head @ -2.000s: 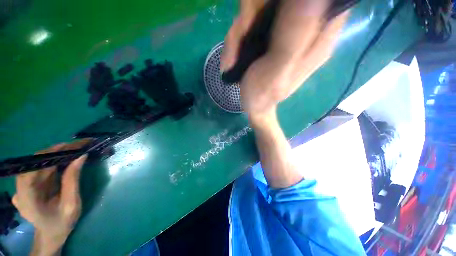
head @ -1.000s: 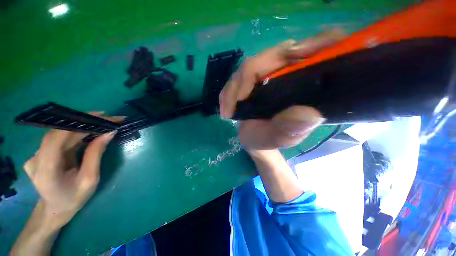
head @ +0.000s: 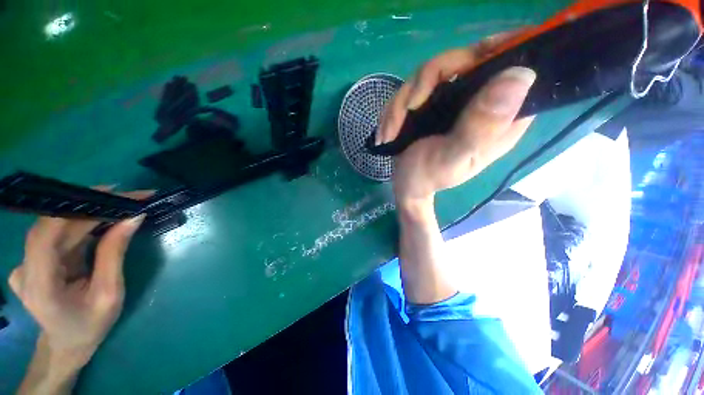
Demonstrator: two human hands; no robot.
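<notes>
My left hand [head: 73, 285] grips the black bracket assembly [head: 197, 189] at its left joint, thumb and fingers around it. One slotted arm angles to the far left, a long thin rail runs right, and a ribbed arm [head: 288, 104] stands out at its right end. My right hand [head: 455, 131] is closed around the electric screwdriver [head: 571, 77], black with an orange-red back. Its narrow end points left over the round speckled screw dish [head: 359, 116]. The bit tip is too small to make out. No screw can be made out on it.
Small black plastic blocks [head: 176, 104] lie loose on the green bench top [head: 231, 308] beyond the bracket. A white carton [head: 494, 270] holding black parts is at the right, below a black cord [head: 533, 162]. Faint white writing lies near the dish.
Since one second ago, the screwdriver has moved from the bracket's right end to over the dish. The bracket and my left hand have shifted slightly left. Two seconds ago, neither upright arm showed clearly.
</notes>
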